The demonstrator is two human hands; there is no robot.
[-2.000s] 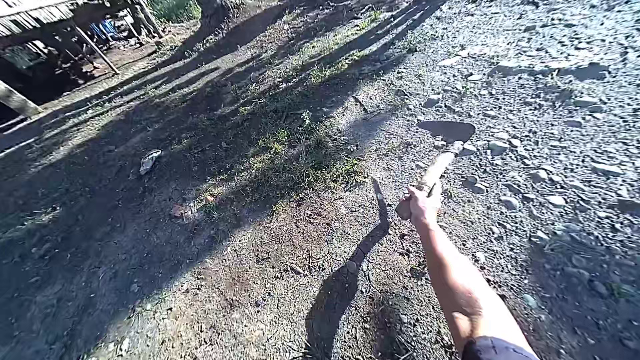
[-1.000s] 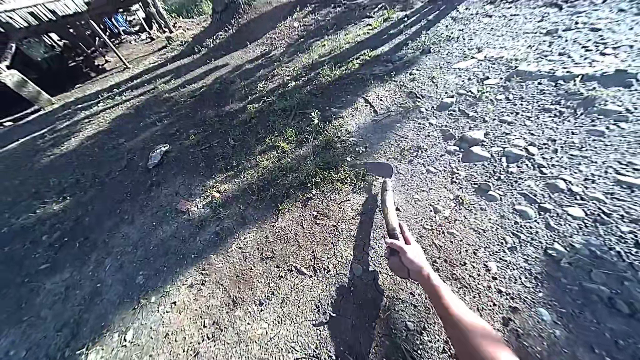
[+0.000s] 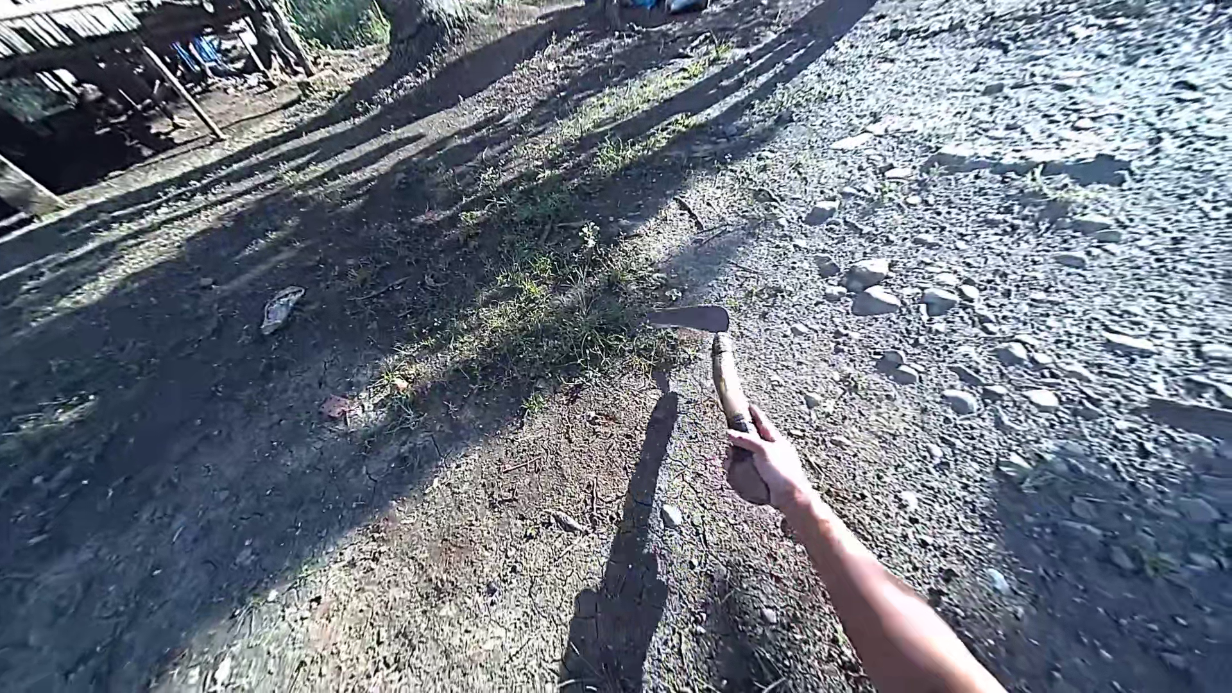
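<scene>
My right hand grips the lower end of a short hand tool with a pale, wood-like handle. A dark, curved metal blade sits at the handle's far end, its tip pointing left, like a sickle or small hoe. The blade appears just beyond the edge of a low grass patch; whether it touches the grass cannot be told. The shadow of the arm and tool falls on the dry soil left of my hand. My left hand is out of view.
Gravel with loose stones spreads to the right. A whitish object lies on the shaded soil at left. At the upper left are a slatted roof, a leaning pole and a tree trunk.
The blade pointed right two seconds ago and points left in the later frames. My right hand has stayed closed on the handle.
</scene>
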